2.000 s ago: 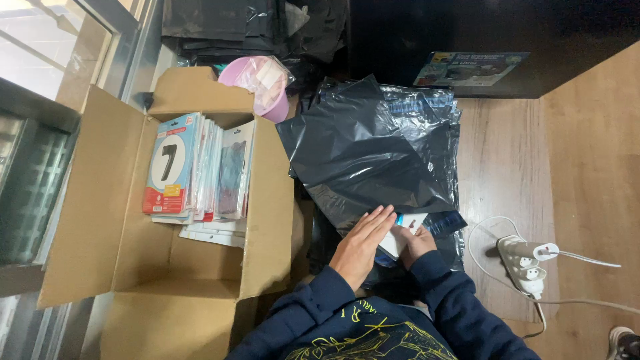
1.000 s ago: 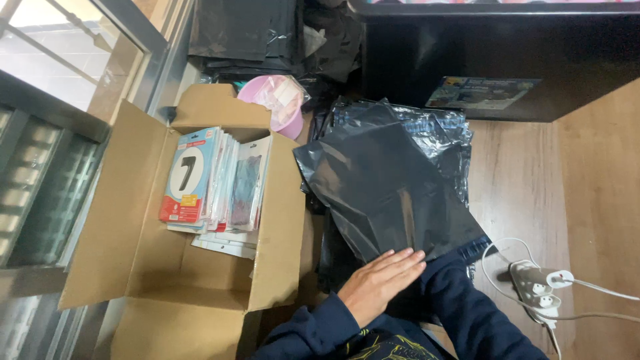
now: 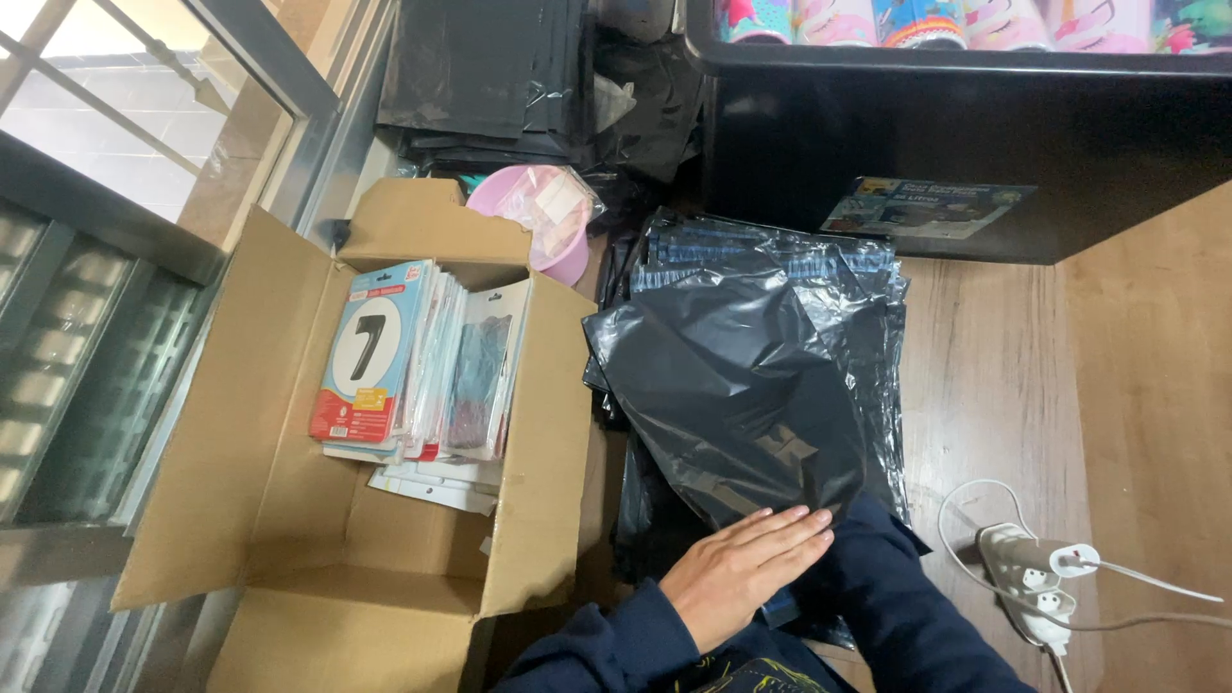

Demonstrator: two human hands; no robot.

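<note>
My left hand (image 3: pixel 746 576) lies flat, fingers together, on the lower edge of a black plastic mailing bag (image 3: pixel 722 375). The bag is puffed up over a stack of similar black bags (image 3: pixel 881 318). My right hand is hidden inside the bag; only the dark blue sleeve shows at its mouth, so what that hand holds cannot be seen. Left of the bags, an open cardboard box (image 3: pixel 544 433) holds several flat packages standing on edge. The front package (image 3: pixel 371 356) is blue and red and shows a black number 7.
Behind the box stands a pink plastic tub (image 3: pixel 563 260) with wrapped items. More black bags (image 3: pixel 481 72) lie at the back. A large black bin (image 3: pixel 770 144) with printed cylindrical items stands back right. A white power strip (image 3: pixel 1020 577) with cords lies on the right; a window frame (image 3: pixel 298 115) is on the left.
Two seconds ago both hands were at the bag's mouth with a white item showing. The right hand has since gone inside the bag, and the white item is out of sight.
</note>
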